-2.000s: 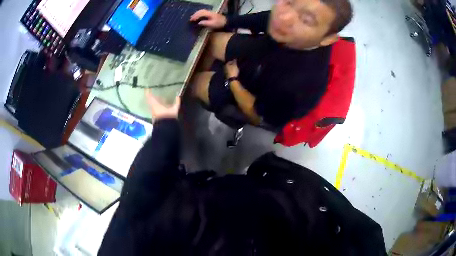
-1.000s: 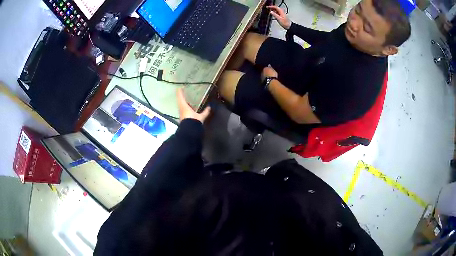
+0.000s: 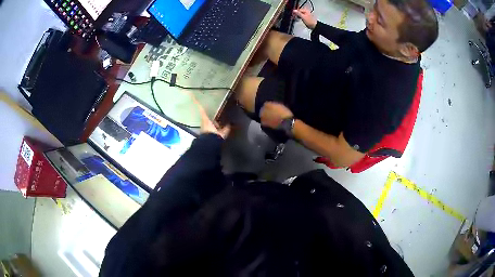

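Note:
My left hand (image 3: 213,125) is bare and slightly blurred. It is over the front edge of the pale-topped desk (image 3: 187,103), with fingers apart and nothing in it. A display panel (image 3: 144,142) with a blue and white picture lies left of my sleeve. A second dark-edged panel (image 3: 103,181) with a similar, dimmer picture adjoins it. A black laptop (image 3: 228,30) with a blue screen stands open farther up the desk. A thin black cable (image 3: 190,87) crosses the desk between the laptop and my hand. My right hand is not in view.
A person (image 3: 353,86) in black sits on a chair with a red cover (image 3: 410,130) right of the desk. A red box (image 3: 40,170) stands at the left. A black folded item (image 3: 68,86) is at the upper left. Yellow tape (image 3: 429,196) marks the floor at the right.
The desk and seated person first shifted rightward in view. Since the last earlier frame, the seated person's lower hand has lifted toward the desk. My left hand has dipped slightly and stays empty.

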